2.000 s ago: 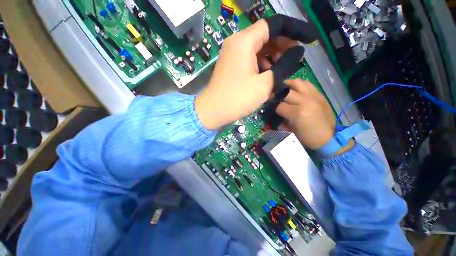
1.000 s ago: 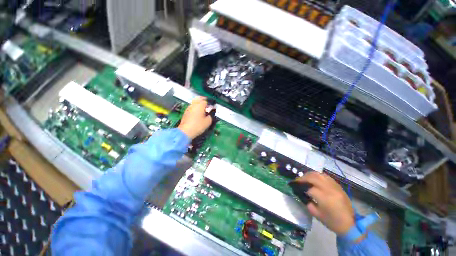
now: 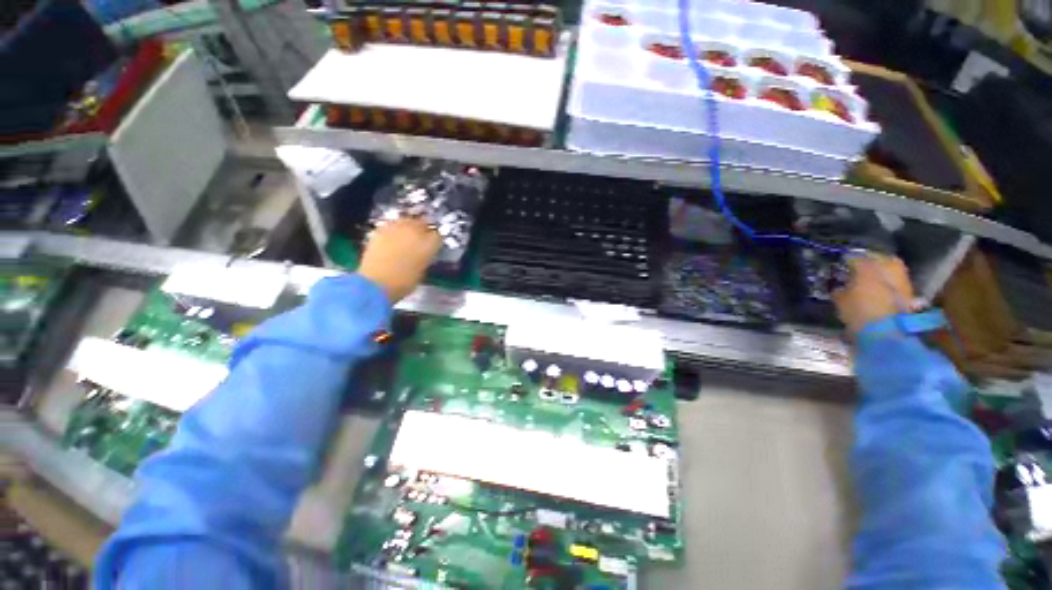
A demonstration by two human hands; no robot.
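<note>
My left hand reaches into the left bin, at the near edge of a heap of shiny silver metal pieces. My right hand is at the right bin, its fingers at the metal pieces there. Both hands are blurred and their fingertips are hidden, so I cannot tell what they hold. A large green circuit board lies on the conveyor between my arms. It bears a long white-silver heat sink across its middle and another heat sink at its far edge.
Another green board lies left, partly behind my left sleeve. A black component tray and a bin of small parts sit between my hands. The shelf above holds orange-black parts and a white tray. A blue coiled cord hangs down.
The view has turned up towards the bins. My left hand has moved from the conveyor's far side to the left bin, my right hand from the board to the right bin.
</note>
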